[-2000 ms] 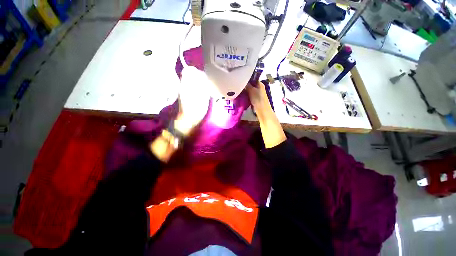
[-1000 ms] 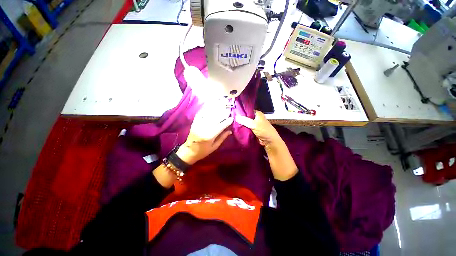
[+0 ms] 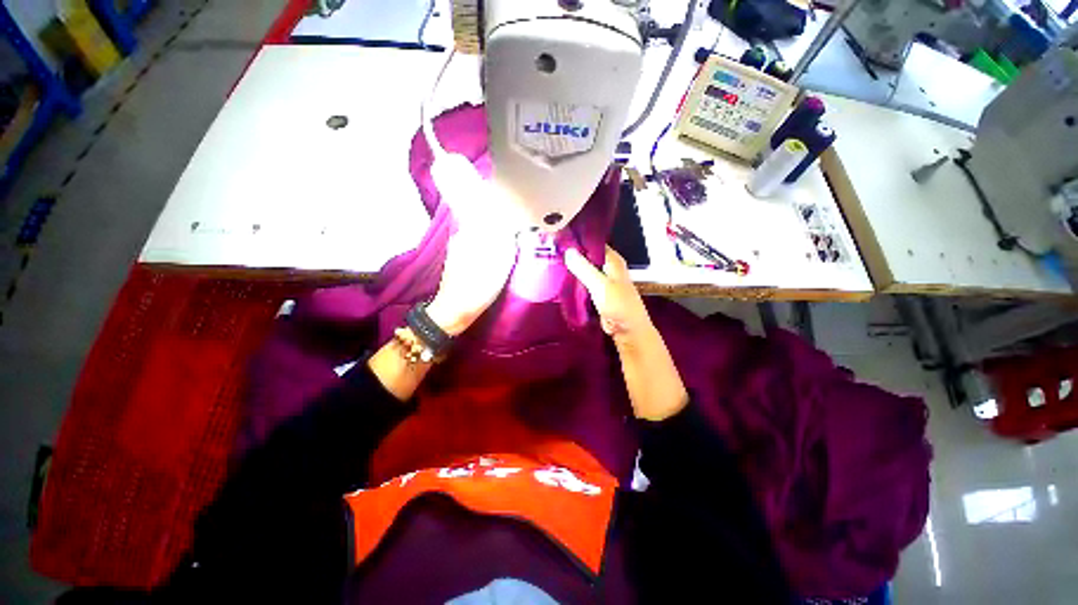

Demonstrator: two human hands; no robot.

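The maroon-purple garment point(image 3: 532, 360) runs from the machine bed down over my lap and looks magenta under the lamp. The white JUKI sewing machine head point(image 3: 558, 118) stands above it. The presser foot and needle point(image 3: 544, 246) are partly lost in glare. My left hand point(image 3: 475, 278) lies on the cloth left of the needle, its fingers washed out by the light. My right hand point(image 3: 609, 287) is just right of the needle, with cloth between its thumb and fingers.
A flat black rectangle point(image 3: 634, 225), a thin tool with red parts point(image 3: 707, 251), the control panel point(image 3: 735, 109) and thread cones point(image 3: 786, 160) are to the right. A red crate point(image 3: 154, 414) stands left of my lap. More maroon cloth point(image 3: 816, 449) is piled right.
From two seconds ago, my right hand has come down from beside the machine head to the cloth. Since one second ago, my left hand has shifted slightly up and left, away from the needle.
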